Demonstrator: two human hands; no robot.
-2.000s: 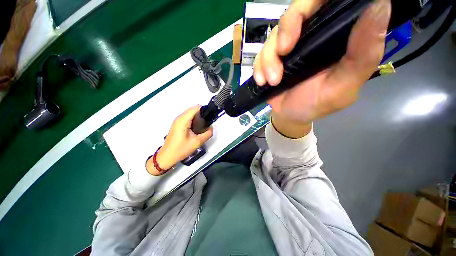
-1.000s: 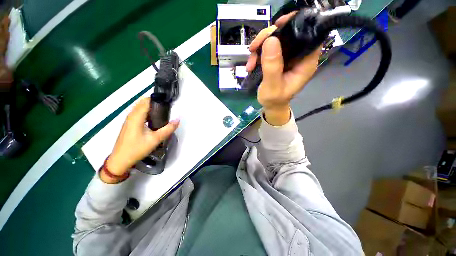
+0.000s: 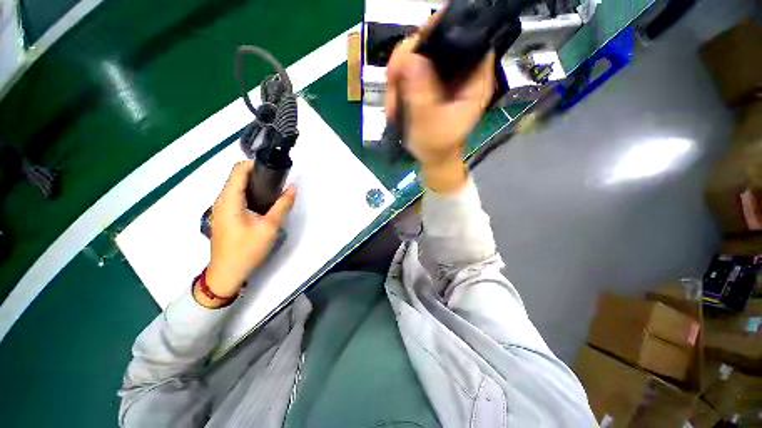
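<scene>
My left hand (image 3: 241,232) is closed around the dark handle of a hair dryer (image 3: 269,180) above the white work board (image 3: 334,188). The handle end points away from me, with the ribbed strain relief and bundled power cord (image 3: 284,104) beyond it; the barrel is mostly hidden under my hand. My right hand (image 3: 439,113) is blurred and holds the black electric screwdriver (image 3: 468,42) over the screw feeder (image 3: 374,125). The driver's lower end is blurred and its bit cannot be made out.
A second feeder (image 3: 543,42) stands further right. A tan block (image 3: 354,71) is beside the first feeder. The green conveyor belt (image 3: 167,42) runs at left, with a dark cord (image 3: 40,177) on it. Cartons (image 3: 643,334) stand on the grey floor at right.
The screwdriver first moved from the dryer handle to the feeder side, then shifted slightly with my right hand. My left hand still holds the dryer. Items on the belt have moved toward the left edge.
</scene>
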